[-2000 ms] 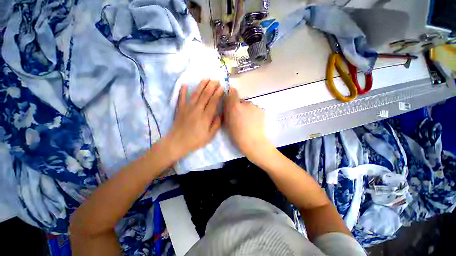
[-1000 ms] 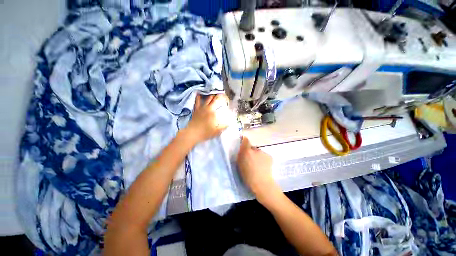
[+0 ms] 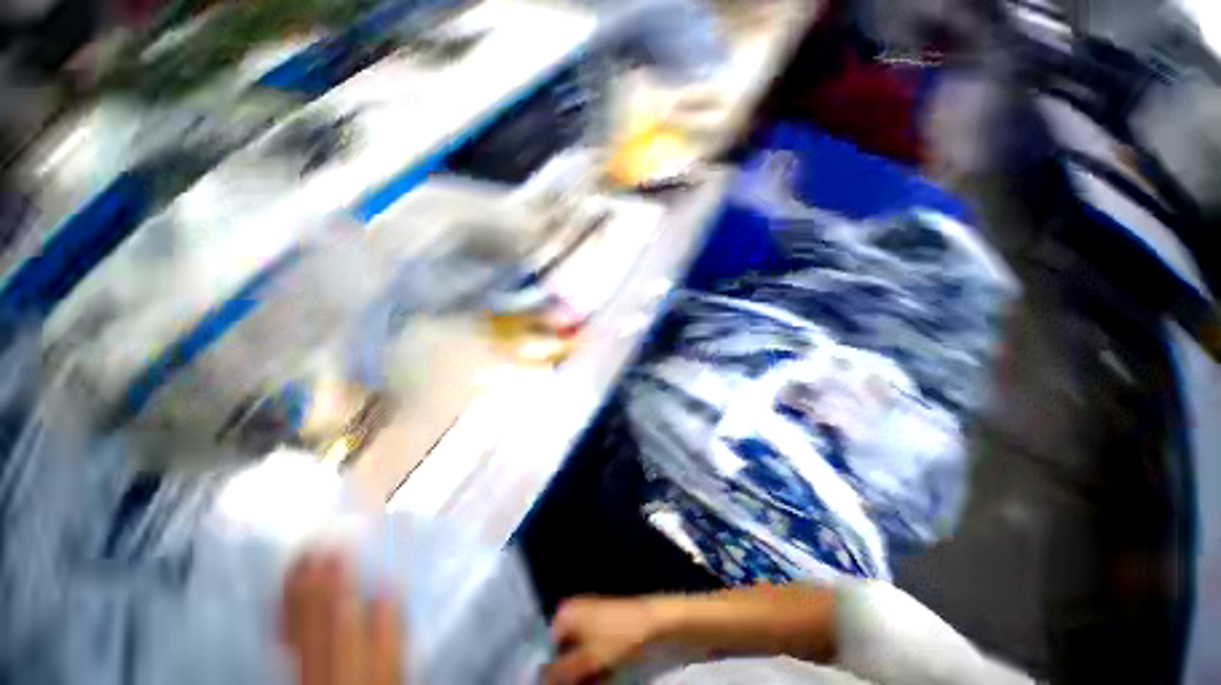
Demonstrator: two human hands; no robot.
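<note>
The frame is badly blurred. The pale blue-white garment panel lies at the lower left on the machine table. My left hand is on the cloth near the bottom edge, blurred and partly cut off; its fingers look extended. My right hand is at the cloth's right edge with its fingers curled; whether it pinches the cloth is unclear. The sewing machine runs diagonally across the upper left. Its presser foot is a blurred bright patch above the panel.
The scissors are a yellow and red blur on the table. A blue-white cloth heap lies right of the table edge, with a blue crate behind it. A dark floor and a pale table edge show at the far right.
The view has swung to the right and tilted, with strong blur. My right hand has left the spot beside the presser foot and is lower, at the cloth's edge. My left hand is lower too.
</note>
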